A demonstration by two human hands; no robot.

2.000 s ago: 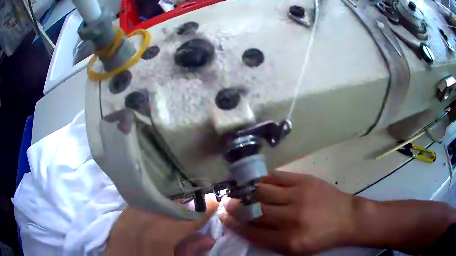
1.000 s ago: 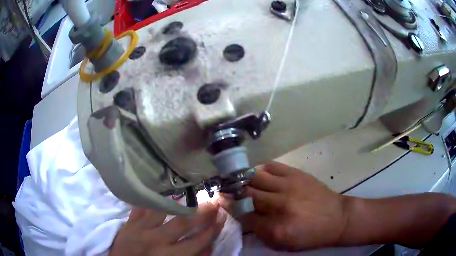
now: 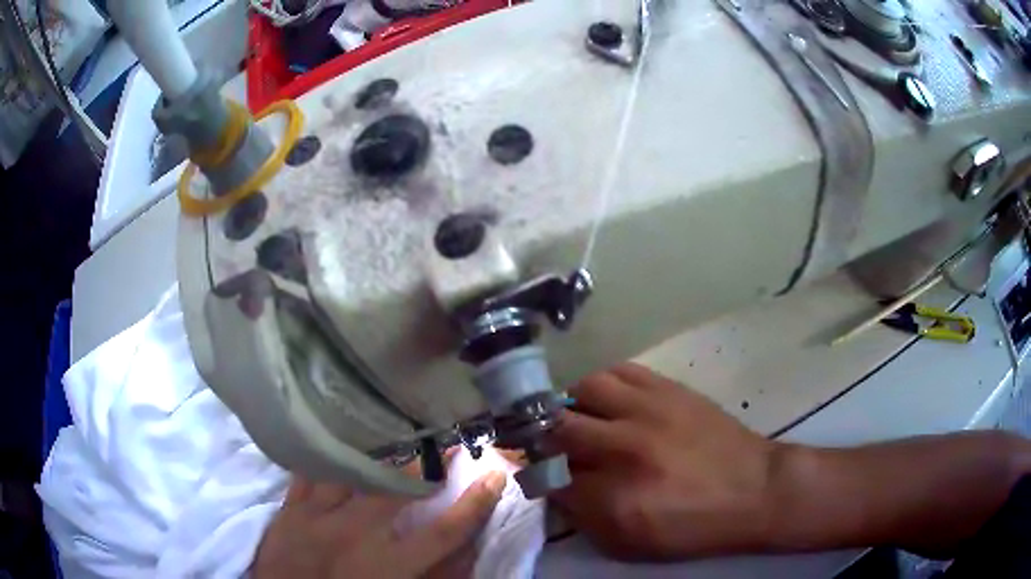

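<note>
The white garment (image 3: 158, 441) lies heaped left of the sewing machine head (image 3: 678, 181), and part of it shows under the lit needle area (image 3: 475, 443). My left hand (image 3: 373, 526) lies on the cloth just in front of the needle area, thumb and fingers on the fabric. My right hand (image 3: 661, 464) is beside the grey thread tension knob (image 3: 514, 379), its fingertips partly hidden behind the metal parts; whether they hold cloth is unclear. White thread runs down the head to the tension assembly.
A red basket (image 3: 328, 68) stands behind the machine. A yellow-and-black tool (image 3: 944, 323) and a thin pale stick (image 3: 887, 308) lie on the right. A grey post with a yellow ring (image 3: 243, 158) stands at the head's left end. A blue edge shows at far left.
The view has shifted, so the machine sits further left. My left hand's fingers have spread and the thumb now presses the white cloth, more of which shows at the needle. My right hand stays by the knob.
</note>
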